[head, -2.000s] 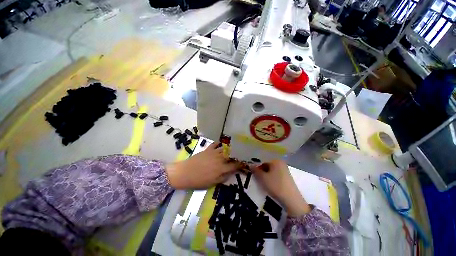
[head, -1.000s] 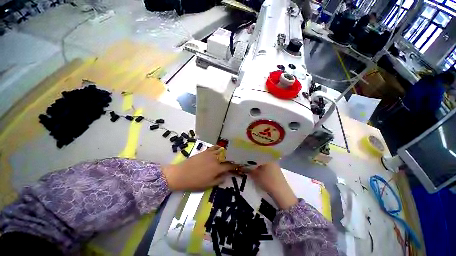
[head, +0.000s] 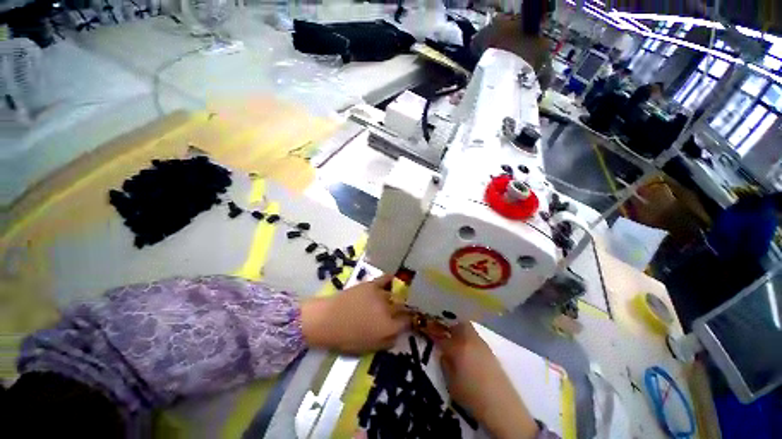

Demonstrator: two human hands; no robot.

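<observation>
The white sewing machine [head: 493,249] stands in front of me, with a red dial on its head. My left hand [head: 360,315] and my right hand [head: 472,364] meet at the needle area under the head; their fingertips and whatever they hold are hidden. Unsewn black strips [head: 403,399] lie loose on the white work plate [head: 519,364] below my hands. Sewn black tabs [head: 330,261] lie left of the machine, some linked by a thread. A large heap of black tabs [head: 167,197] lies farther left.
A yellow tape roll [head: 653,312], a blue cord [head: 667,403] and a grey screen [head: 750,330] are at the right. Yellow tape [head: 259,242] crosses the table between the heap and the machine. A dark bundle [head: 351,39] lies behind. People are at workstations in the background.
The camera view has tilted up, so the machine and table appear lower and more of the room shows. My hands remain at the needle area, and my right sleeve is now mostly out of view.
</observation>
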